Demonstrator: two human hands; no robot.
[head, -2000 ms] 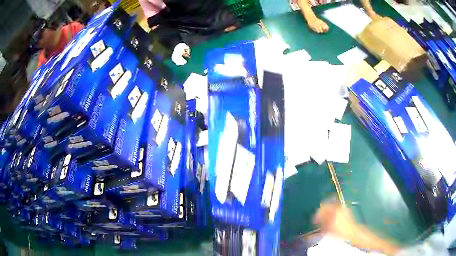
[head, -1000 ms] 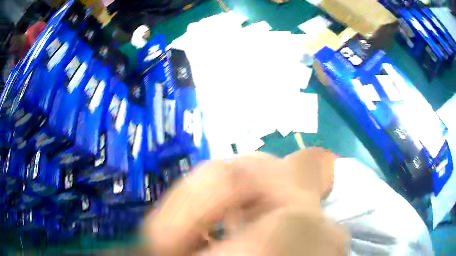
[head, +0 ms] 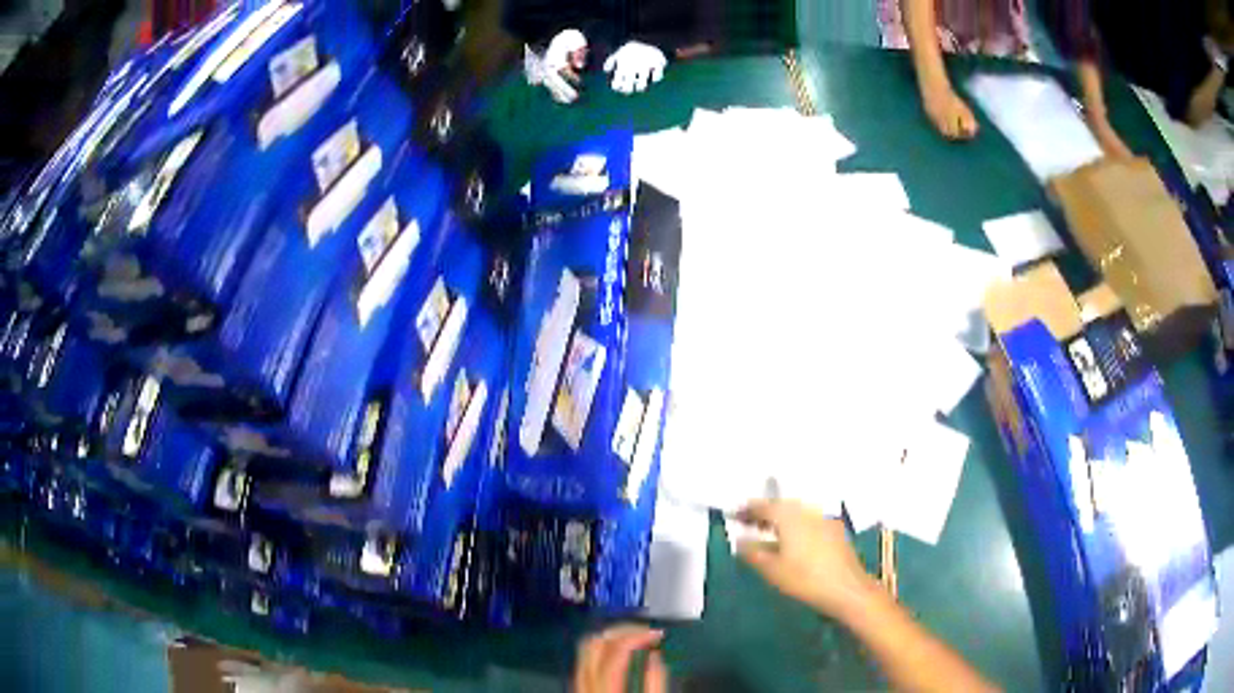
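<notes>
A heap of white leaflets (head: 812,311) lies spread in front of me. My right hand (head: 798,544) is at the heap's near edge, its fingertips on a small white leaflet (head: 747,532); whether they grip it cannot be told. My left hand (head: 623,661) is low in the middle, cut off by the bottom edge, fingers curled and apart, with nothing seen in it. A blue laminator carton (head: 575,366) stands between the carton stack (head: 318,271) and the heap, touching neither hand.
Flat blue cartons (head: 1103,474) lie at the right, with a small brown corrugated box (head: 1134,237) behind them. Across the green table (head: 704,81), a co-worker's white gloves (head: 633,65) show at the far edge. Another person's arms (head: 943,102) are near a white sheet (head: 1035,122).
The blue carton, upright in mid-view two seconds ago, now stands against the stack. My right hand has gone from close before the camera to the leaflets. My left hand now shows low in view.
</notes>
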